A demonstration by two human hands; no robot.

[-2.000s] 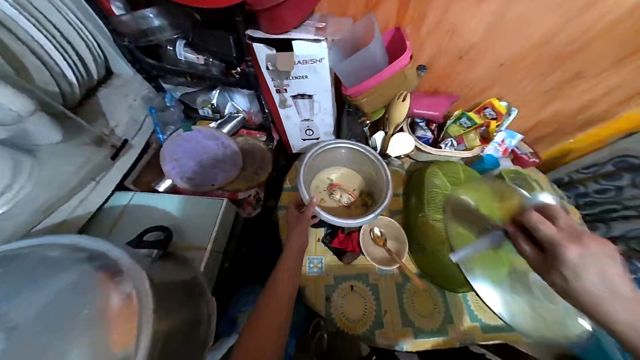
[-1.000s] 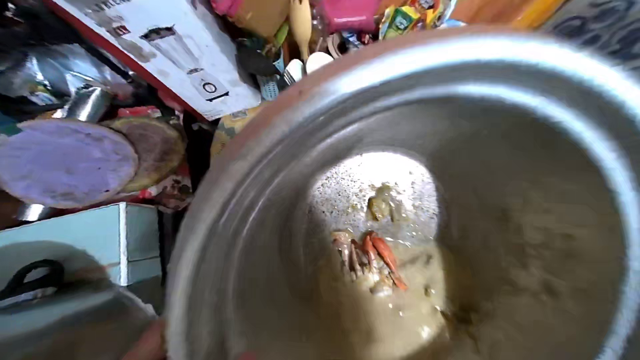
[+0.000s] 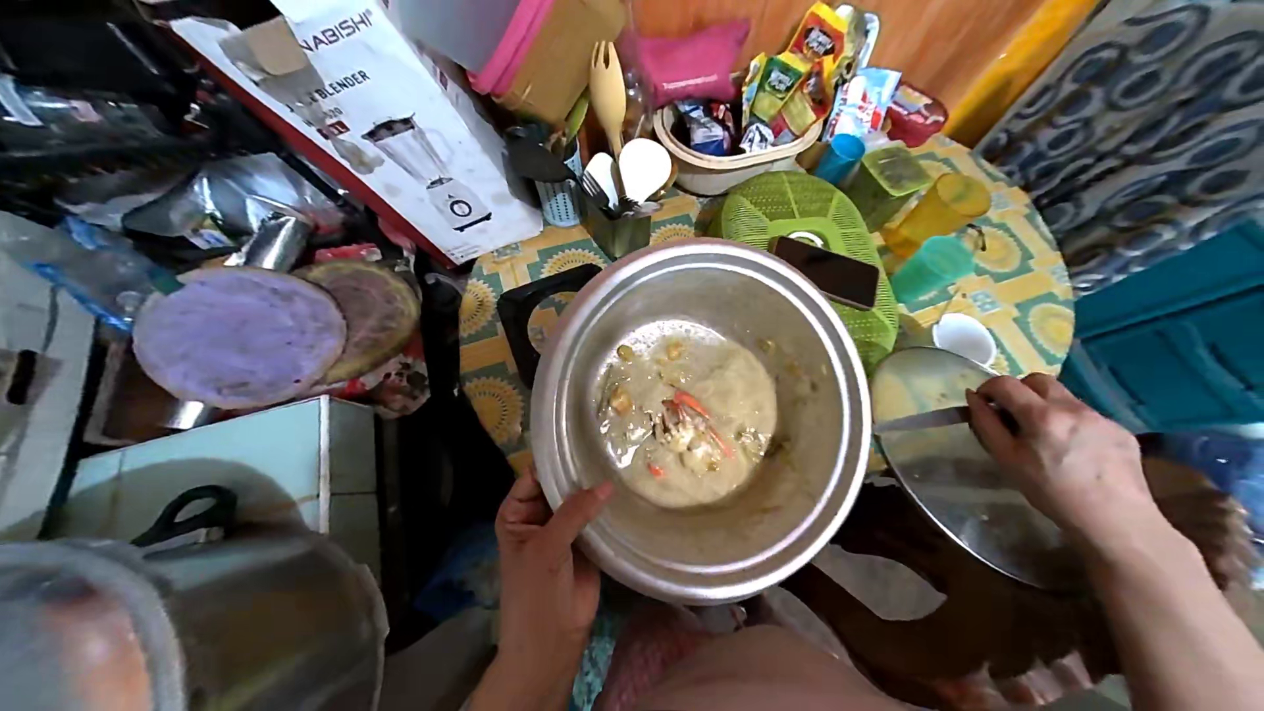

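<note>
My left hand [image 3: 553,563] grips the lower left rim of a metal cooking pot [image 3: 810,484], thumb over the edge. The pot is tilted toward me and holds a pale creamy liquid with pieces of food, some orange-red, perhaps crab. Over on the right my right hand [image 3: 1057,449] is closed on the handle of a round glass lid [image 3: 968,494], which hangs beside the pot's right side. A flat metal strip or blade [image 3: 923,421] sticks out leftward from the same fingers; what it belongs to is hard to tell.
Beyond the pot, the table [image 3: 494,407] bears a green plastic basket cover [image 3: 800,212] with a phone [image 3: 828,272] on it, coloured cups [image 3: 933,267], a utensil holder [image 3: 617,229] and a basket of packets [image 3: 726,168]. A blender box [image 3: 395,128] stands behind. Scissors [image 3: 188,513] lie on the tiled counter [image 3: 286,444] at left.
The pot stood on the table two seconds ago; it came up close to the view, then moved back and now sits lower in my left hand. The lid has moved down from above the green basket cover.
</note>
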